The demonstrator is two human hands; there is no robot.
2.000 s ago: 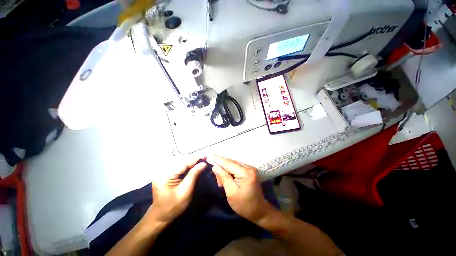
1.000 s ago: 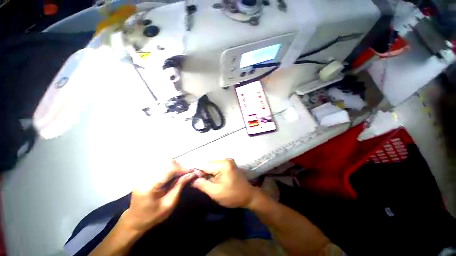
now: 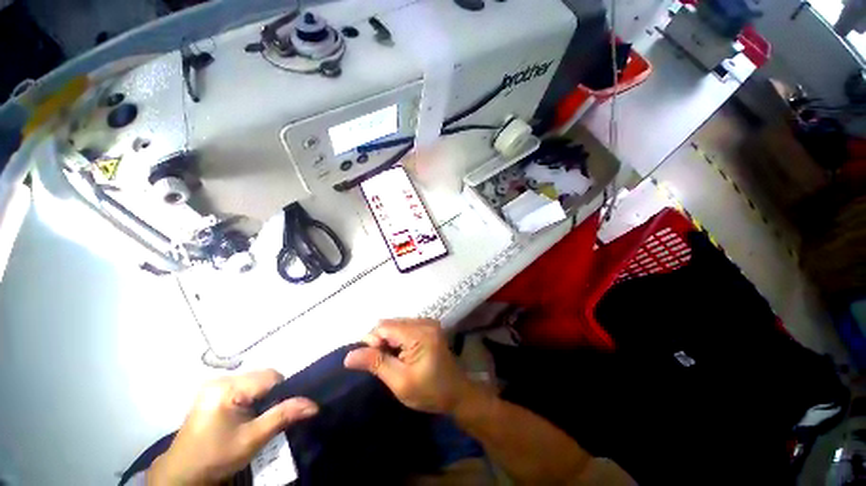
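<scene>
A dark garment piece (image 3: 328, 394) lies over the table's front edge and the lap. My right hand (image 3: 413, 365) pinches its upper edge between thumb and fingers. My left hand (image 3: 228, 425) holds the same edge further left, thumb on top of the cloth. A white label (image 3: 274, 462) shows on the cloth just below my left thumb. The edge between the hands is stretched out. Both hands are in front of the machine bed, clear of the presser foot (image 3: 220, 249).
The white sewing machine (image 3: 380, 71) stands behind the hands. Black scissors (image 3: 310, 245) and a lit phone (image 3: 403, 218) lie on the table. A small parts box (image 3: 560, 185) is right of them. A red basket (image 3: 655, 249) with dark cloth stands at the right.
The view has swung right, so the machine shows further left. My hands have moved apart from being close together, and the white label has come into sight by my left hand.
</scene>
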